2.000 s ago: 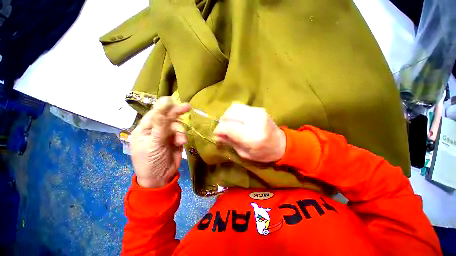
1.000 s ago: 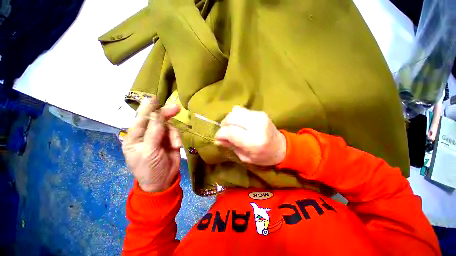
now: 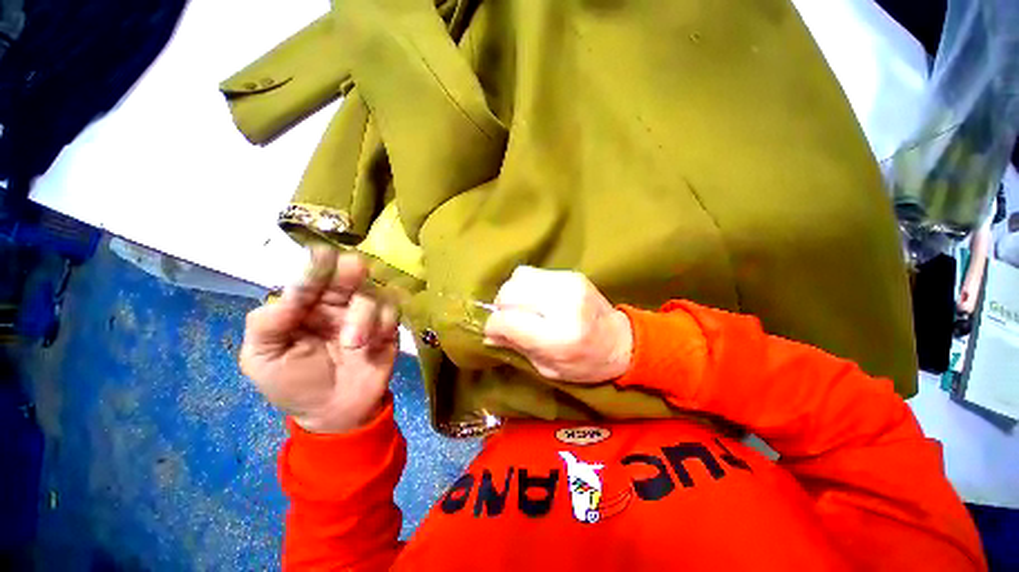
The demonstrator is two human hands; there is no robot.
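Note:
The mustard-olive coat [image 3: 626,179] lies spread over the table, its near edge against my sweatshirt. My right hand [image 3: 559,324] is closed above the coat, with a short silver needle [image 3: 483,305] sticking out leftward from its fingertips. A faint thread is near the needle; its full path is too blurred to follow. My left hand [image 3: 326,335] is raised, palm up, left of the coat's front edge, its fingers bent and blurred; whether it holds the thread cannot be told. A dark button [image 3: 429,337] sits between the hands. Bright yellow lining [image 3: 393,244] shows behind them.
A glittery trim [image 3: 317,218] edges the coat at left. A sleeve [image 3: 285,95] lies on the white table [image 3: 168,168]. A clear plastic bag [image 3: 950,156], a black flat object [image 3: 934,313] and a pale printed box [image 3: 994,346] are at right. Blue floor [image 3: 212,391] shows at lower left.
My left hand has moved left and down, away from the coat, and turned more palm up. My right hand has dropped slightly. The needle shows shorter. The coat has barely moved.

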